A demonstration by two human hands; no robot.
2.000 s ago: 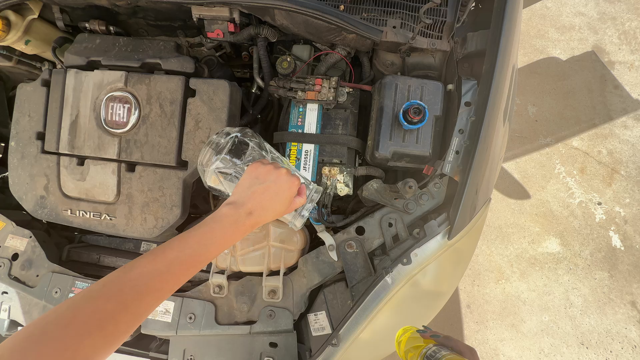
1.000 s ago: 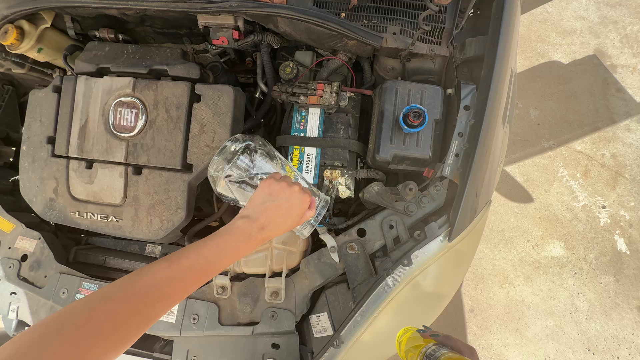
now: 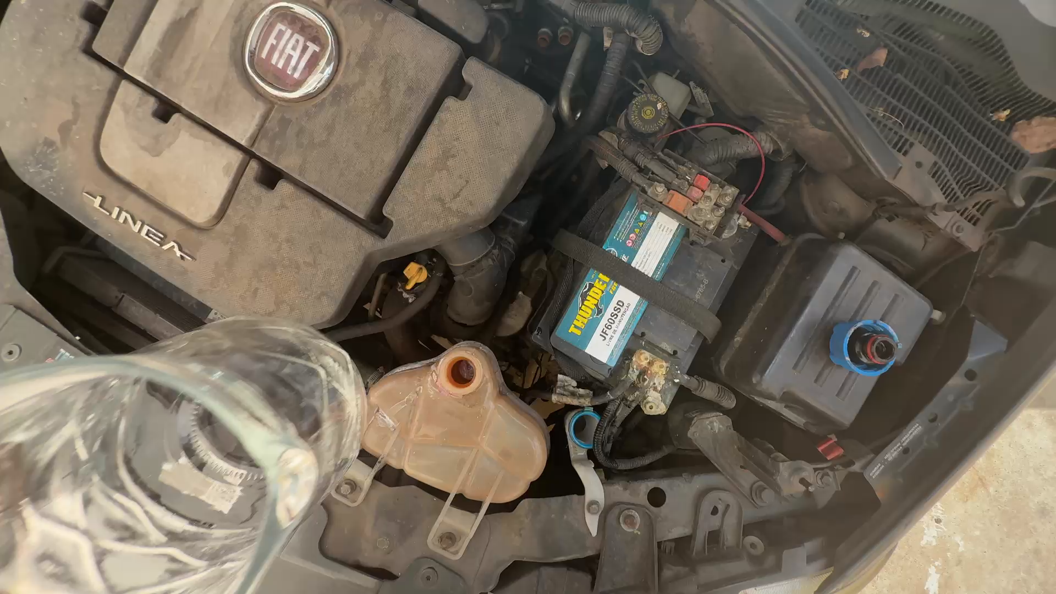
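Note:
A clear glass or plastic pitcher [image 3: 181,462] fills the lower left, very near the camera, its wide mouth toward me; it looks empty. No hand shows now, so what holds the pitcher is hidden. Right of it sits a translucent, brownish coolant expansion tank [image 3: 458,437] with its neck [image 3: 462,373] uncapped. A strapped car battery [image 3: 643,280] stands behind and to the right of the tank. On a dark plastic reservoir [image 3: 825,330] farther right is a blue ring around a dark cap with a red band [image 3: 870,346].
The engine cover [image 3: 330,148] spans the upper left. A yellow dipstick handle [image 3: 415,275] stands beside it. Hoses and battery terminals [image 3: 652,379] surround the battery. The front crossmember [image 3: 561,528] and fender edge [image 3: 949,495] border the bay; pale ground lies beyond.
The pitcher was over the expansion tank with my hand on it; now it is at the lower left, leaving the tank's open neck in sight. Both hands have left view. The view is closer and tilted.

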